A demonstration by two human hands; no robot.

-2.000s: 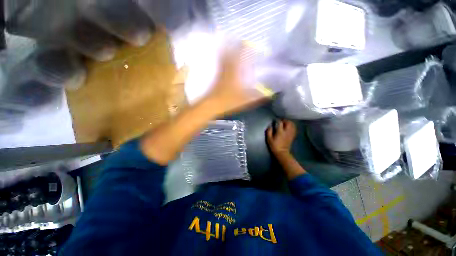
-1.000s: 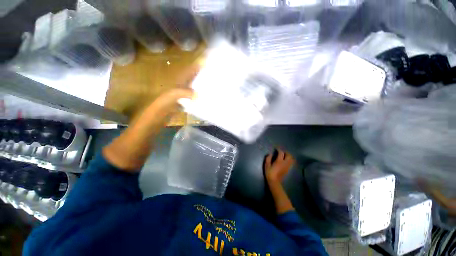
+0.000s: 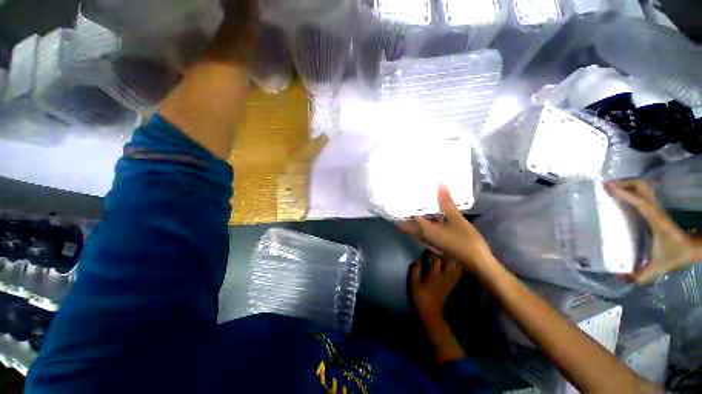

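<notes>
My left arm reaches to the top left. My left hand is dark and blurred among clear bags; whether it holds one cannot be told. My right hand rests on the dark green mat with fingers apart, nothing seen in it. A flat clear air column bag lies on the mat between my arms. A bagged camera with a bright white end stands at the bench edge, and another person's hand touches it. Another bagged camera is held at its white end by that person's other hand.
A cardboard sheet lies on the white surface. A striped bag and a bagged camera are behind. Black-fronted cameras are at right and in a rack at left. More bagged cameras stand lower right.
My left hand has left the white piece it held and moved up and left to the bags. Another person's hands have come in from the right. My right hand stays on the mat.
</notes>
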